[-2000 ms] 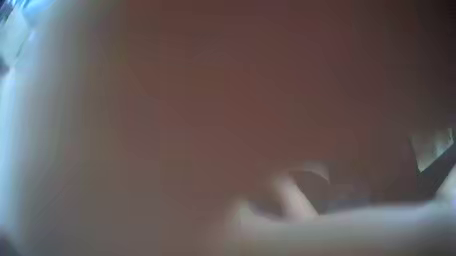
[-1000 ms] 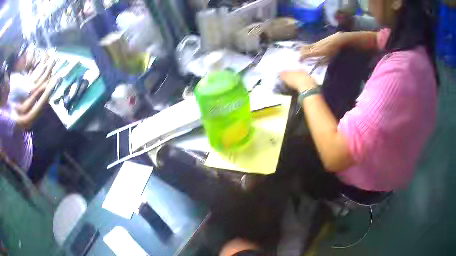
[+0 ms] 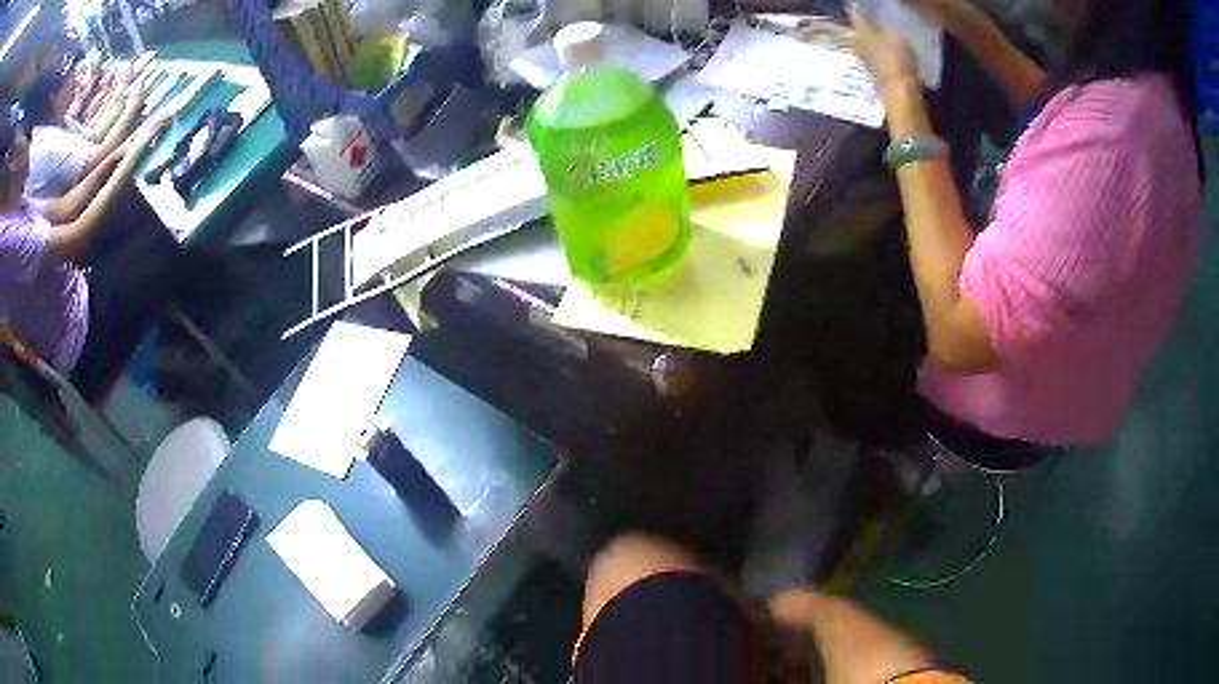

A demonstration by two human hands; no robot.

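Note:
Neither of my hands can be made out. On the dark green tabletop point(image 3: 461, 448) lie a flat white sheet point(image 3: 338, 398) and a block of folded white leaflets point(image 3: 328, 561), its near end raised off the surface. A dark stamp with a pale squarish top point(image 3: 372, 434) stands at the sheet's right edge, with a dark shape, body or shadow, stretching down-right. A smartphone point(image 3: 218, 545) lies dark at the left edge.
My bare knees with dark, orange-edged cloth show at the bottom. Side bench: green bottle point(image 3: 612, 174) on yellow paper point(image 3: 735, 274), white ladder-like frame point(image 3: 317, 283). A person in pink point(image 3: 1069, 267) sits right holding paper; others sit far left. White round stool point(image 3: 183, 481).
The blurred close view with a pale arm-like shape is gone. Since one second ago the view has tipped down and sharpened, showing more tabletop. The person in pink has raised their hands with the paper.

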